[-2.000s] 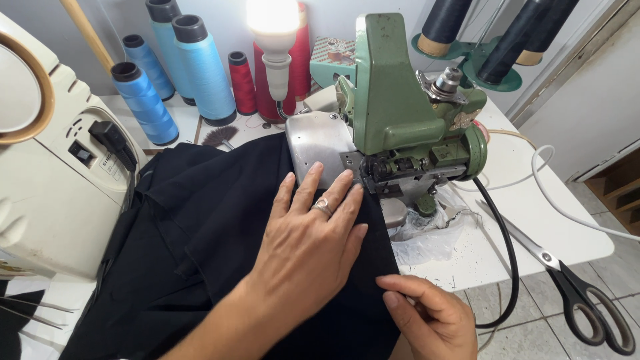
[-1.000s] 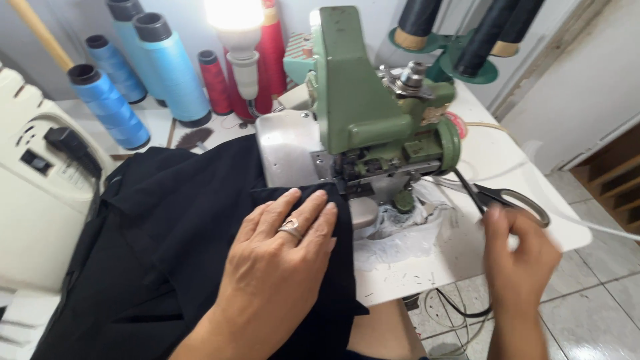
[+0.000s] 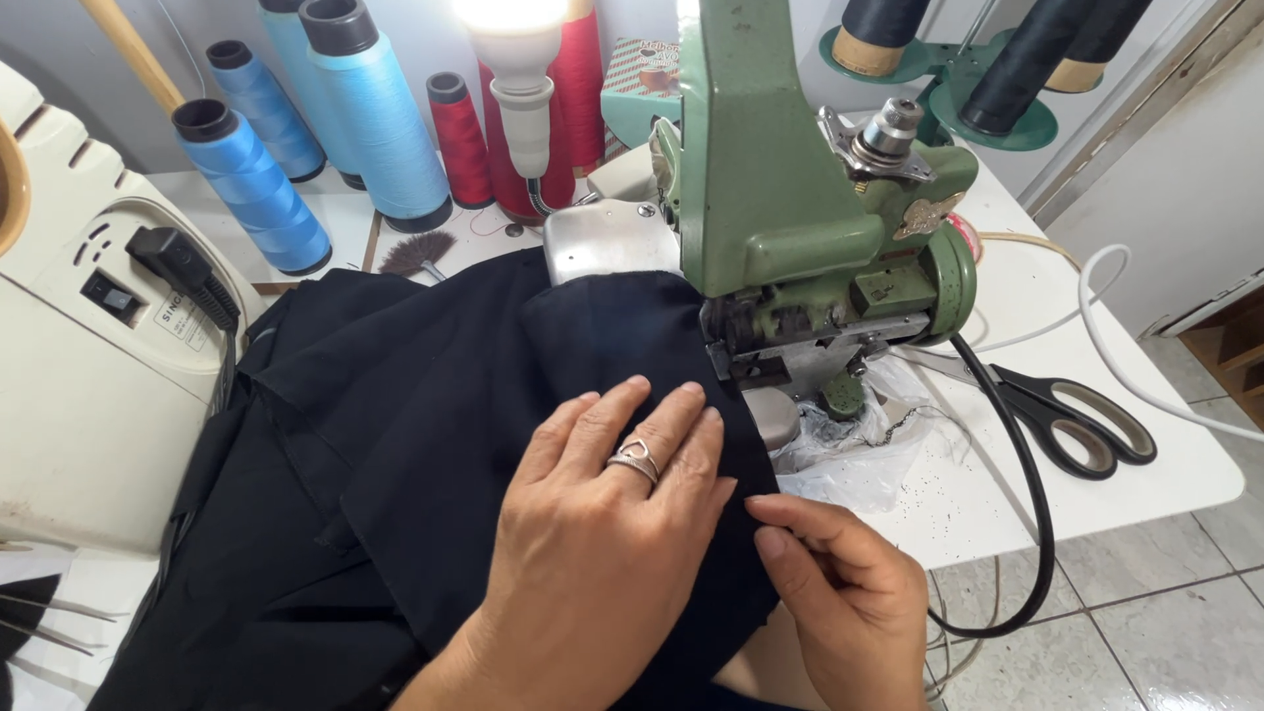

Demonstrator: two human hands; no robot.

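Black fabric spreads over the table and up onto the metal plate of a green overlock sewing machine. My left hand, with a ring on one finger, lies palm down on this fabric, fingers slightly spread, just short of the presser area. At the fabric's right edge is my right hand, thumb and forefinger at the edge, which they seem to pinch. The needle area is largely hidden by the machine's parts and the cloth.
Black-handled scissors lie at the right beside a black cable. Under the machine sits a clear plastic bag. Blue thread cones, a red cone and a lit lamp stand behind. A cream sewing machine is at left.
My right hand was over by the scissors one second ago and is now back at the fabric's right edge. The scissors lie nearer the machine than two seconds ago.
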